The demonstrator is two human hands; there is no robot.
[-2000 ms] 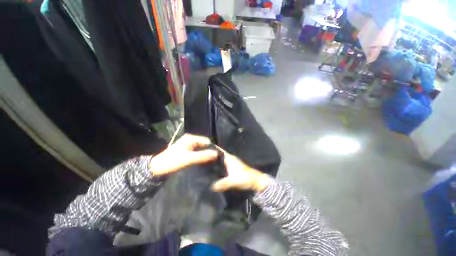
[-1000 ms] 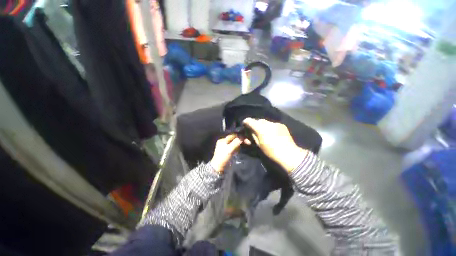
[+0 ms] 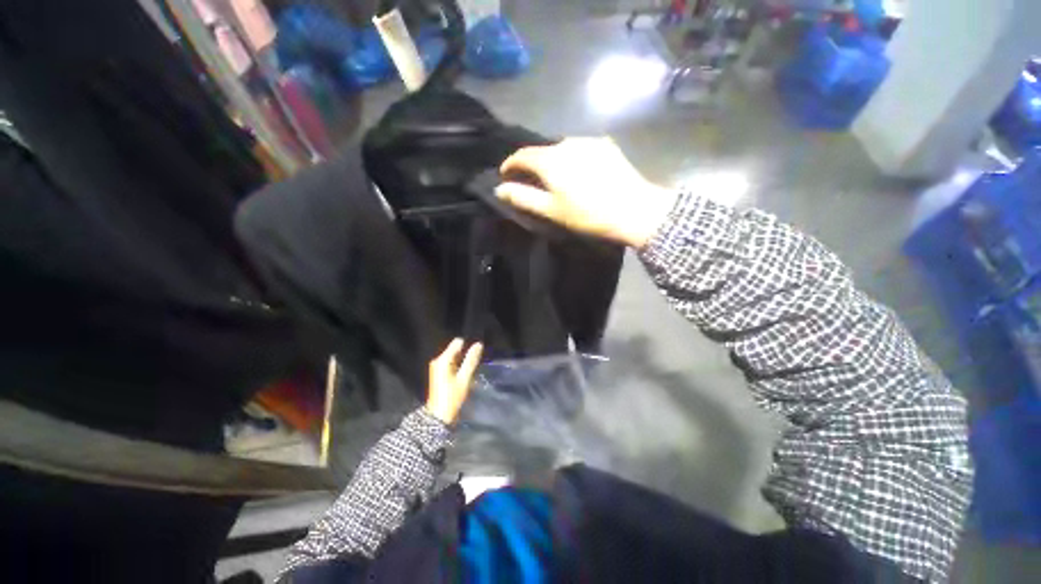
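Observation:
A black jacket [image 3: 331, 240] hangs in front of me, its collar at the top and a dark hanger hook [image 3: 446, 46] above it. A narrow white tag [image 3: 398, 50] stands beside the hook. My right hand [image 3: 571, 188] pinches the jacket's front edge near the collar. My left hand [image 3: 452, 380] is lower, at the jacket's front, thumb and finger slightly apart; whether it holds anything is unclear. Clear crinkled plastic film [image 3: 531, 399] shows below the jacket, beside my left hand.
Dark garments [image 3: 103, 228] hang close on my left, with a pale rail bar [image 3: 137, 465] below. Blue bags [image 3: 497, 48] lie on the floor ahead. More blue bags [image 3: 833, 78] stand by a white pillar [image 3: 936, 86]. Blue material [image 3: 982, 262] is at the right.
The jacket now shows lower left and more open at the front. My hands, together at the collar before, are apart: left lower, right still near the collar.

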